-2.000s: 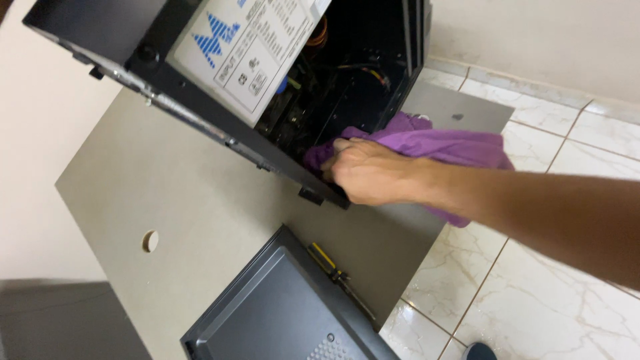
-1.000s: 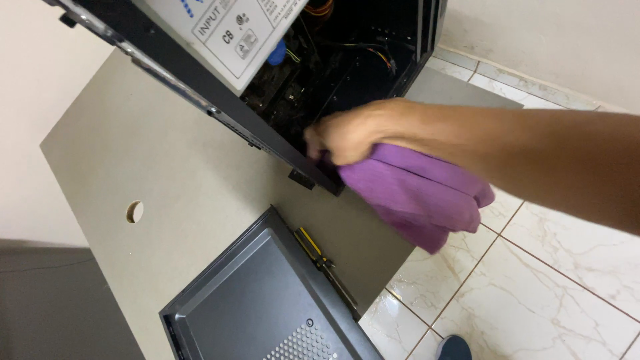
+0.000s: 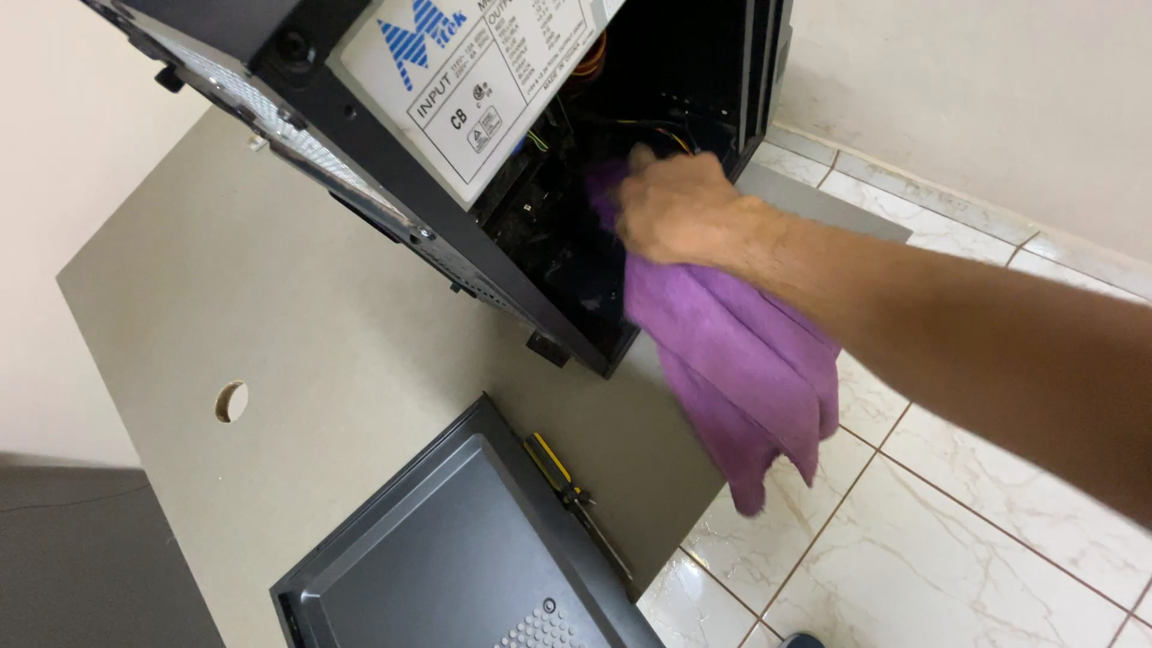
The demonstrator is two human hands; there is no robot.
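Observation:
An open black computer case (image 3: pixel 504 279) stands tilted across the view, its inside facing me. Bunched in my right hand (image 3: pixel 679 207) is a purple cloth (image 3: pixel 738 360); one end is pressed into the dark lower part of the case, and the rest hangs down over the case edge and the table edge. The fingertips are partly hidden and blurred. A power supply (image 3: pixel 486 81) with a white printed label sits in the case, with coloured wires (image 3: pixel 661 130) beyond it. My left hand is out of view.
On the grey tabletop (image 3: pixel 297 297), which has a round hole, lies a black metal side panel (image 3: pixel 450 549). A screwdriver (image 3: pixel 553 463) with a yellow and black handle lies along the panel's edge. White marbled floor tiles (image 3: pixel 972 540) and a wall border the table.
My right hand has moved from the near edge of the case further inside, with the purple cloth still in it. More of the cloth hangs down than two seconds ago.

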